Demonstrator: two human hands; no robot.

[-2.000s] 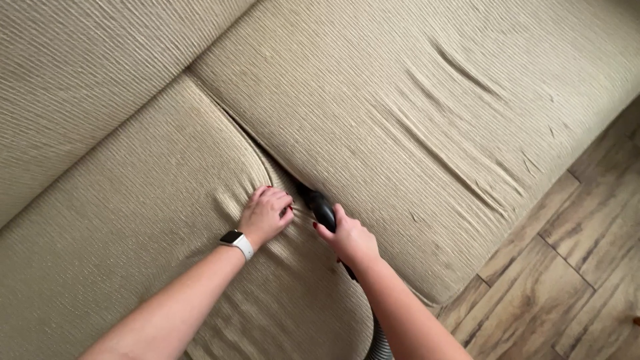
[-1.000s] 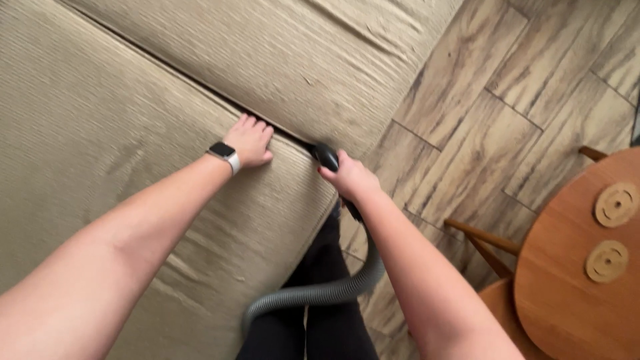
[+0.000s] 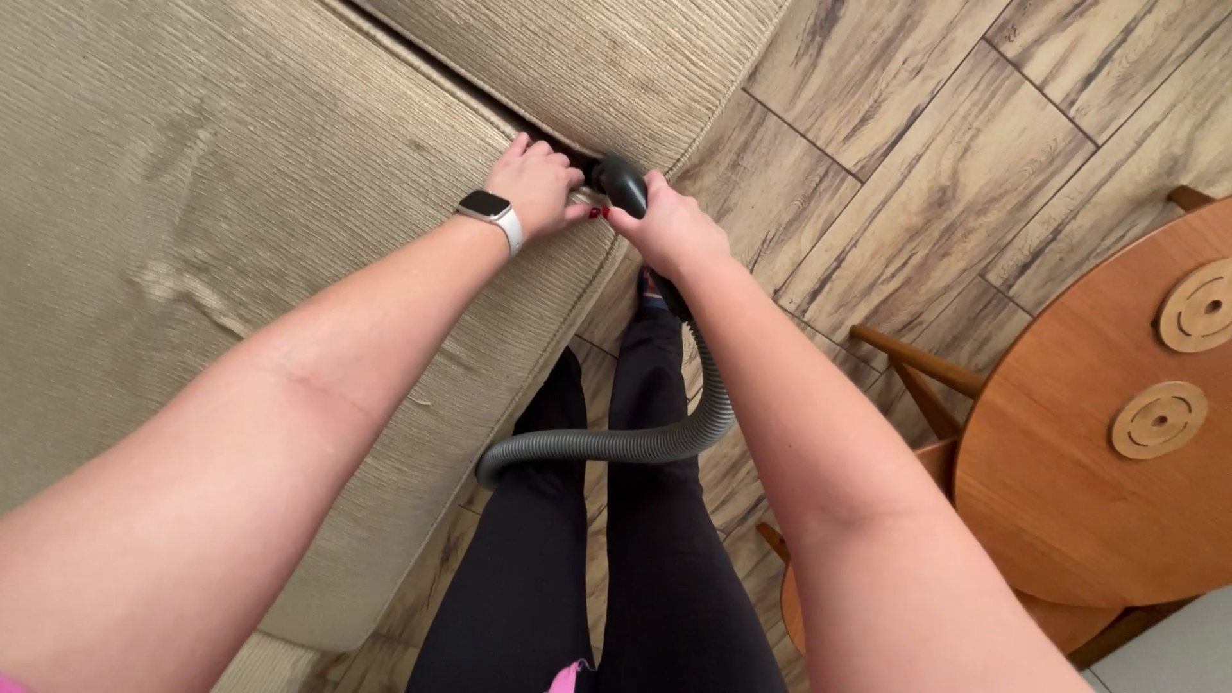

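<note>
My right hand [image 3: 674, 226] grips the black handle of a vacuum cleaner wand [image 3: 624, 185], whose end goes into the gap [image 3: 481, 91] between two beige ribbed sofa cushions, near their front edge. The nozzle tip is hidden in the gap. A grey corrugated hose [image 3: 616, 445] hangs from the handle and curves across my legs. My left hand [image 3: 539, 183], with a smartwatch [image 3: 484, 204] on its wrist, presses on the edge of the near cushion [image 3: 385, 192] just left of the nozzle. The far cushion [image 3: 616, 67] lies beyond the gap.
At the right stands a round wooden table [image 3: 1088, 500] with two round wooden trivets [image 3: 1160, 420] on it and splayed legs. Wood-look floor tiles [image 3: 914, 192] run beside the sofa. My legs in black trousers [image 3: 645, 558] stand against the sofa's front edge.
Both hands and the vacuum handle have moved along the gap to the cushions' front edge. The view has shifted toward the floor and table.
</note>
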